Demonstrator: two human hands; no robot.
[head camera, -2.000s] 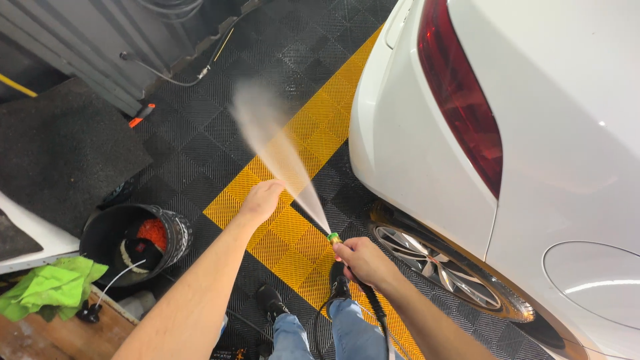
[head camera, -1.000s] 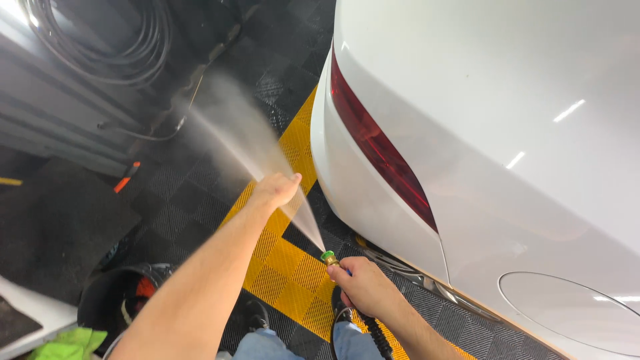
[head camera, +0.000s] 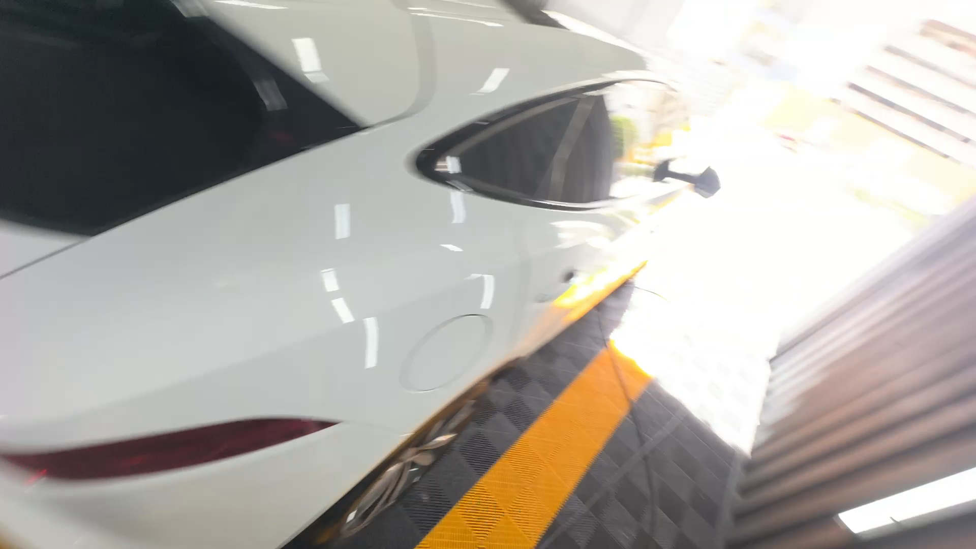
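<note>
Neither of my hands is in the head view, so what they hold is hidden. A white car fills the left and middle, its rear side panel (head camera: 290, 305) nearest to me. Low on the left is the red tail light (head camera: 175, 450), with the round fuel filler flap (head camera: 447, 353) up and right of it. The dark rear window (head camera: 137, 114) is at the upper left, the side window (head camera: 541, 152) and door mirror (head camera: 690, 178) farther along. Part of a wheel (head camera: 404, 473) shows below the body. The picture is blurred.
Beside the car runs a yellow strip (head camera: 541, 457) of floor tiles between dark grey tiles (head camera: 686, 450). A thin hose or cable (head camera: 646, 450) lies across them. At the right stands a ribbed wall (head camera: 869, 381). Bright daylight enters beyond the car.
The view has swung up and along the car's side. My hands, the spray nozzle and its spray, in view before, have gone out of sight.
</note>
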